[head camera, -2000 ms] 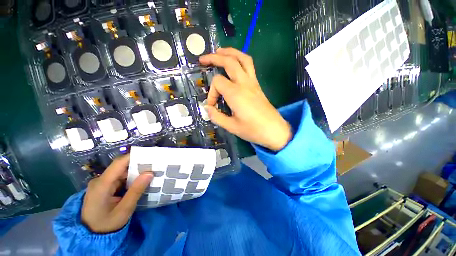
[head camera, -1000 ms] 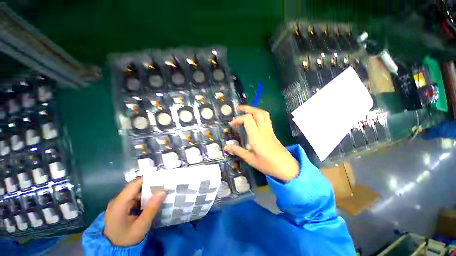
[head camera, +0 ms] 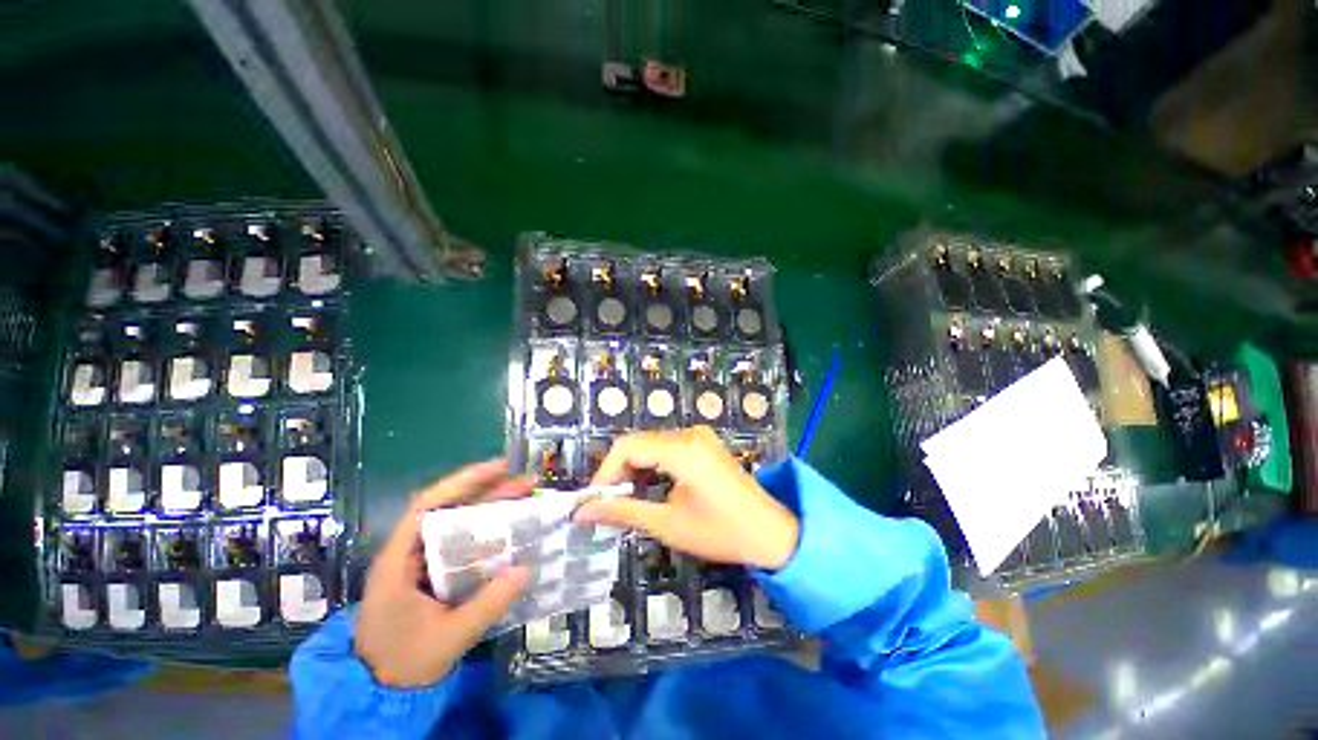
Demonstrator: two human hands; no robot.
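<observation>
My left hand holds a white sticker sheet with grey die-cut pieces, over the lower left part of the middle blister tray. My right hand has its thumb and fingertips at the sheet's upper right edge; whether a sticker is between them cannot be told. The blister tray holds black modules in rows. Its top two rows show bare pale discs. The bottom row shows pale pieces on the modules. The row between is mostly hidden by my hands and the sheet.
A left tray holds modules with pale notched pieces. A tray stack stands right, with a white sheet on it. A blue stick lies between. A metal bar crosses the upper left. A black item lies far right.
My right hand has moved from the tray's right edge to the sheet in my left hand. The head view has shifted, so the left tray shows more fully.
</observation>
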